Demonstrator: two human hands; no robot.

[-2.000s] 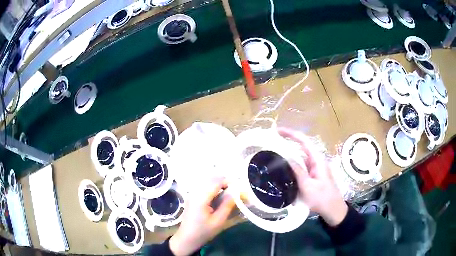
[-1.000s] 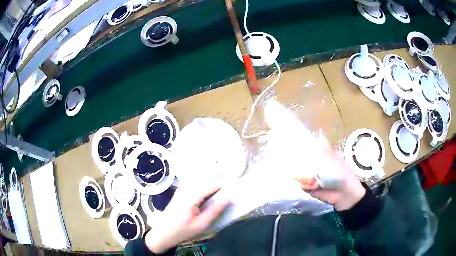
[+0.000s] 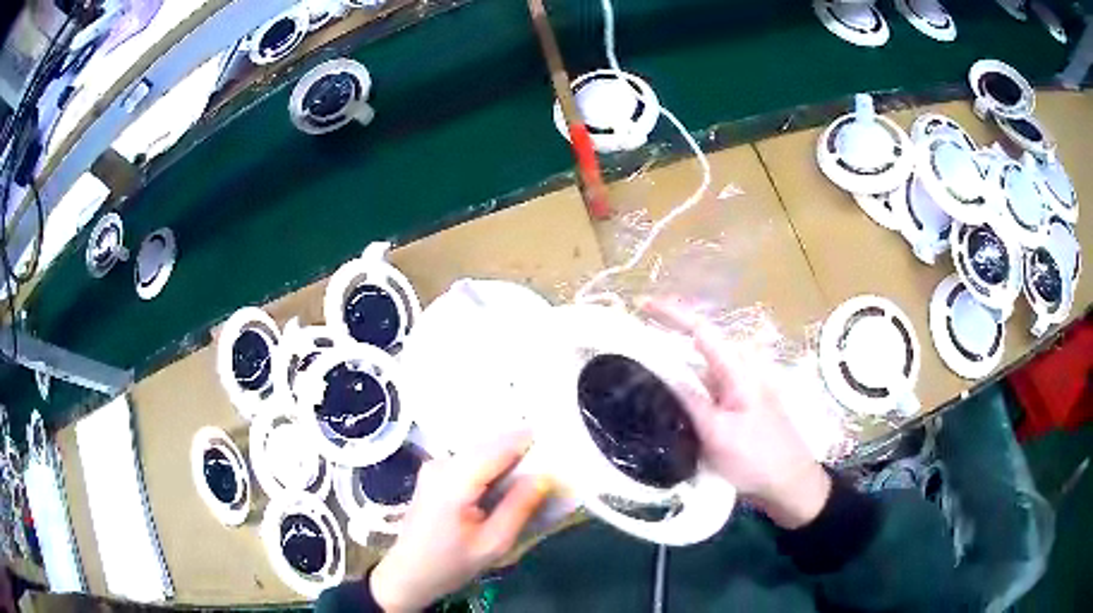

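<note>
A white ring housing (image 3: 641,422) with a glossy black centre is tilted in front of me. My right hand (image 3: 749,431) grips its right side, thumb and fingers at the rim. My left hand (image 3: 462,515) is at the lower left, fingers curled by the housing's left side, with a small orange spot at the fingertips; glare hides what it touches. A plain white round dish (image 3: 473,359) lies left of the housing, overexposed. Crinkled clear film (image 3: 719,269) lies on the bench behind and right. A white cord (image 3: 689,198) runs down to behind the housing.
Black-centred housings (image 3: 350,405) are piled at left, mostly grey-centred ones (image 3: 955,168) at right. A single ring (image 3: 869,356) lies right of my right hand. A green conveyor (image 3: 456,132) carries several housings. A brown bar (image 3: 555,66) with red end crosses it. White sheets (image 3: 124,497) lie far left.
The black-centred face of the housing shows again, where a white glare shape was a second ago. My right hand has moved up and left. Housings on the belt have shifted left.
</note>
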